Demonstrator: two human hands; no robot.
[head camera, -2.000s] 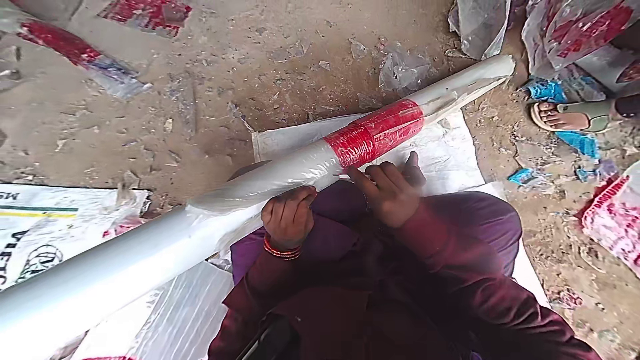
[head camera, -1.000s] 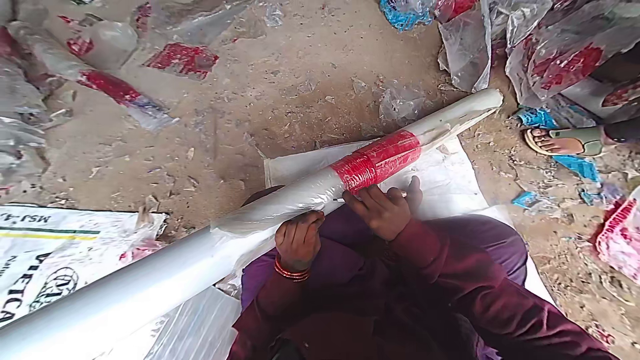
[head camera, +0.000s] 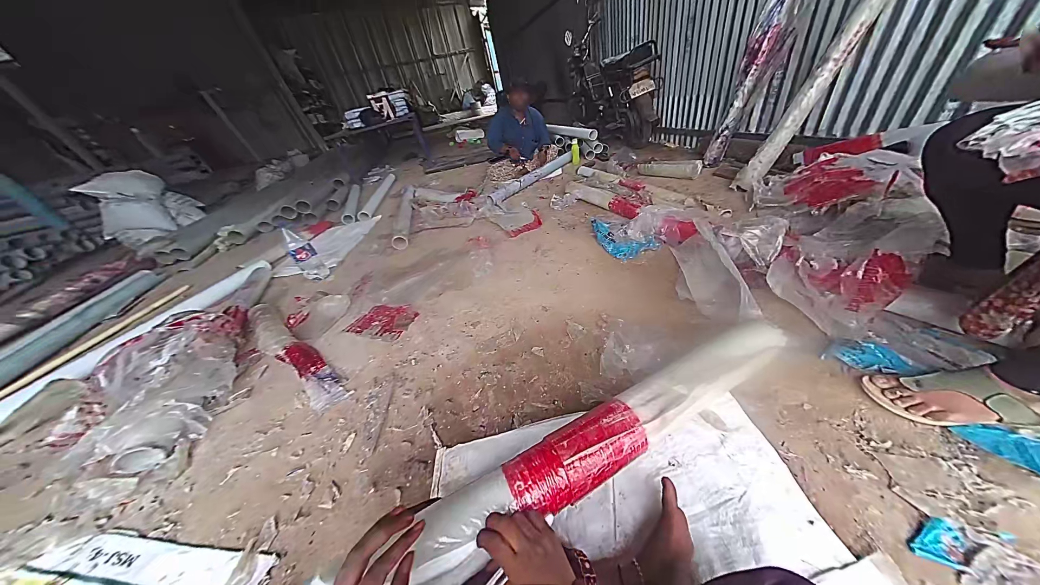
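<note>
A long white pipe bundle in clear plastic film, with a broad red tape band, slants from the bottom centre up to the right. Its blurred far end lies over a white woven sack on the ground. My left hand curves over the bundle's left side, fingers spread on the film. Against its near side, just below the red band, my right hand has curled fingers; a bracelet shows at this wrist. Both palms are hidden. Right of the hands, what looks like a bare foot rests on the sack.
Grey pipes and a plastic bottle lie at the back left. Torn film with red tape is heaped at right, beside another person's sandalled foot. A person in blue sits at the back, near a motorcycle.
The view has tilted up strongly to show the yard. My left hand has gone from bent fingers at the bundle's near side to spread fingers over it.
</note>
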